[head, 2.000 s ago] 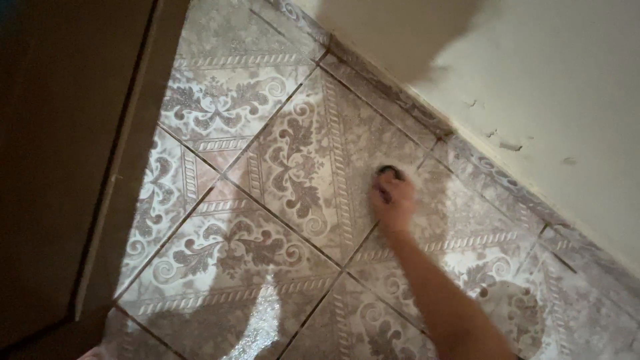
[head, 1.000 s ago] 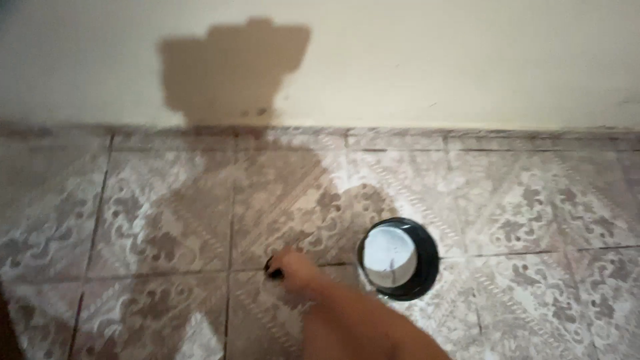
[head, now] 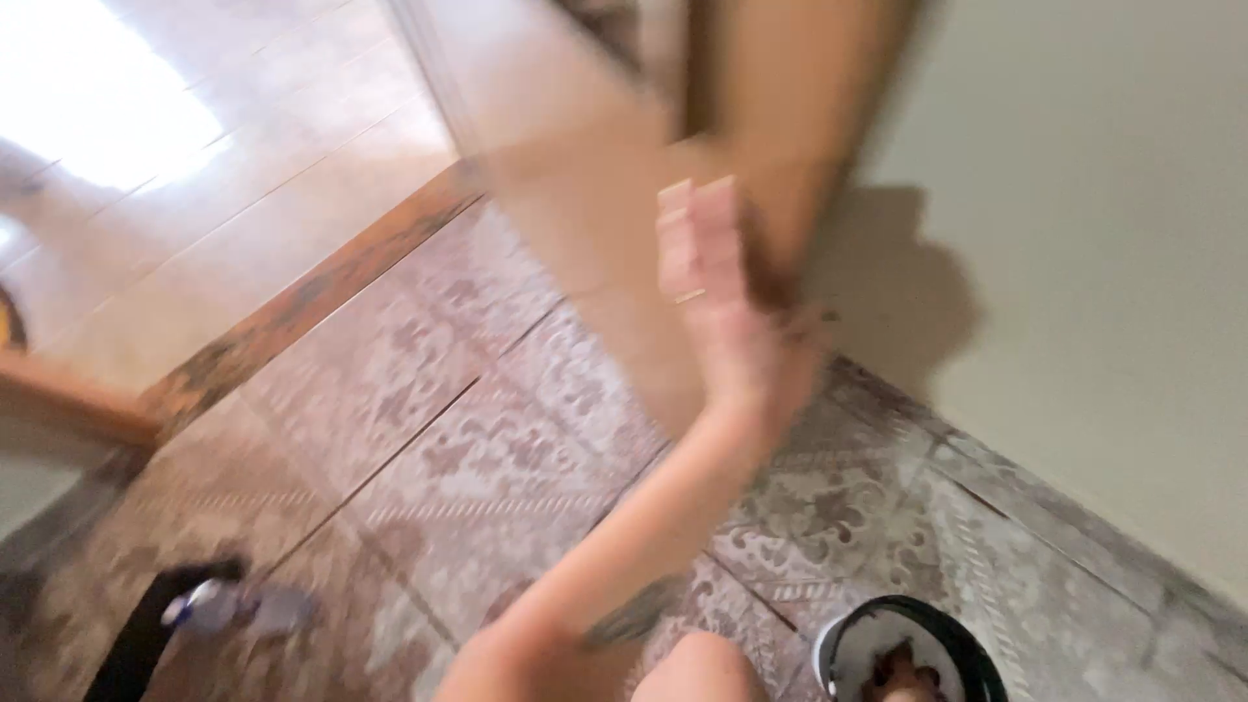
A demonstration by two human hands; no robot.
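Observation:
My left hand (head: 731,283) is raised at the end of the outstretched arm, blurred, with its fingers extended against a brown wooden door (head: 624,244); nothing shows held in it. At the lower right, my right hand (head: 907,678) is partly visible inside a round dark bucket (head: 975,653) with a pale inside. Its fingers are around a small dark object (head: 889,663), whose kind cannot be made out. The bucket stands on the patterned tile floor (head: 497,439).
A pale wall (head: 1092,244) with a tiled skirting (head: 1014,497) runs along the right. A worn wooden threshold (head: 312,292) borders a bright floor at upper left. A clear item (head: 239,606) and a black strip (head: 156,624) lie at lower left. A bare knee (head: 697,668) shows below.
My left hand has come into view at the door. My right hand, earlier on the floor tiles with a dark object, is now in the bucket. The view has swung strongly.

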